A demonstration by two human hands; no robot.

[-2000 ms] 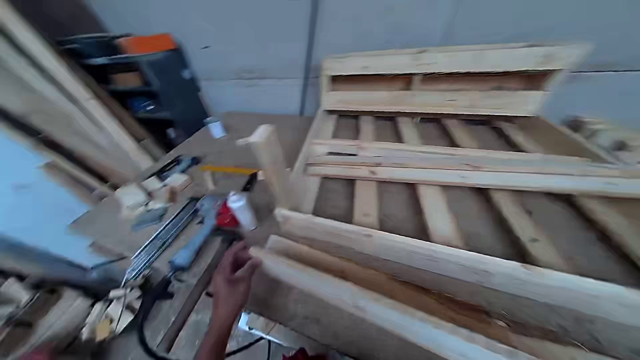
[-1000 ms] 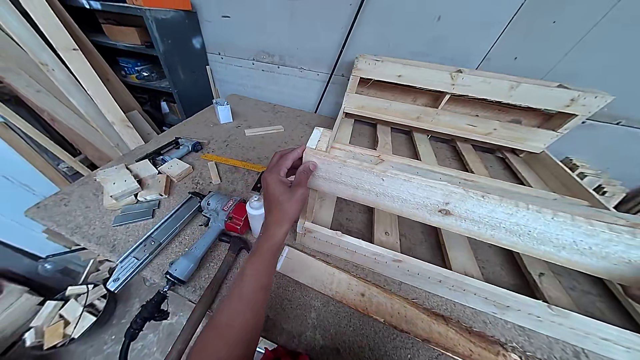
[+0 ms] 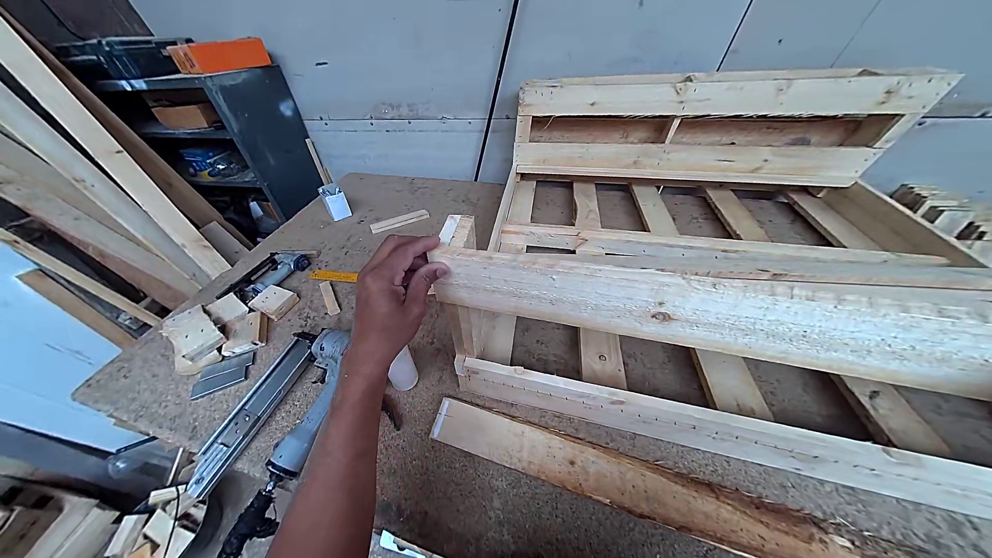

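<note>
My left hand (image 3: 399, 291) grips the near end of a rough-sawn wooden board (image 3: 659, 310), thumb on its face and fingers over its top edge. That end lies against a short upright post (image 3: 463, 325) at the corner of a slatted wooden frame (image 3: 604, 356). The board runs off to the right, above the frame's low front rail (image 3: 620, 411). Below the rail a bark-edged board (image 3: 581, 465) lies on the bench. A pneumatic nail gun (image 3: 302, 434) lies left of my forearm. My right hand is out of view.
Wood offcuts (image 3: 194, 337), metal nail strips (image 3: 221, 376), a second air tool (image 3: 275, 275) and a yellow ruler (image 3: 333, 276) lie on the workbench (image 3: 418, 198). A white container (image 3: 335, 203) stands behind. Planks (image 3: 101, 147) lean at left by a shelf unit (image 3: 256, 132).
Two seconds ago my left hand was lower, at a board near the bench. By one second ago it had lifted a board end to the post, where it stays now.
</note>
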